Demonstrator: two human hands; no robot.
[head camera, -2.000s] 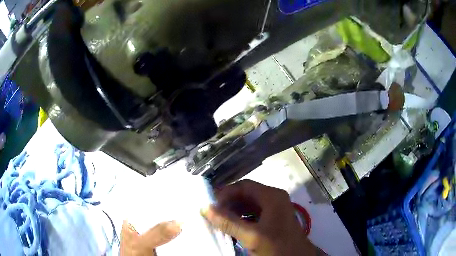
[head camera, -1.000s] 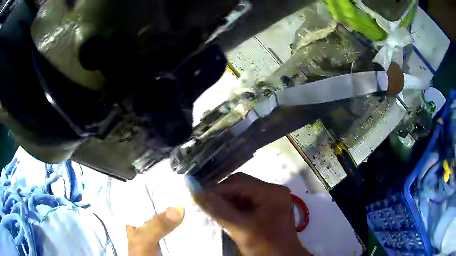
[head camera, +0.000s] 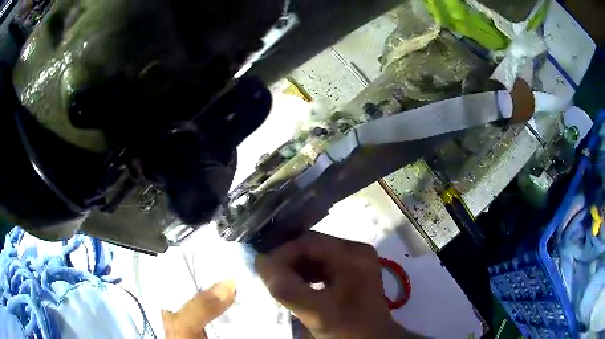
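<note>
The work piece (head camera: 248, 258), whitish to light blue and washed out by glare, lies at the tip of the sewing machine's narrow arm (head camera: 371, 162). My right hand (head camera: 325, 281) pinches its edge just below the needle area, which is dark and partly hidden. My left hand (head camera: 199, 310) is cut off by the bottom edge; its thumb points at the work, and its other fingers are hidden, so its grip cannot be told. White-grey binding tape (head camera: 431, 124) runs along the arm. The dark olive machine head (head camera: 73, 93) fills the upper left.
A pile of light-blue straps and pieces (head camera: 50, 285) lies at the left. A red scissor handle (head camera: 403, 285) shows beside my right hand on the white tabletop (head camera: 438, 311). A blue lattice basket (head camera: 524, 285) with blue pieces stands at the right. Green-yellow material (head camera: 468, 23) is at the top.
The view has shifted, so the machine head and arm appear further left. Both hands stay by the work, the right one still pinching it. More of the red handle shows than at first.
</note>
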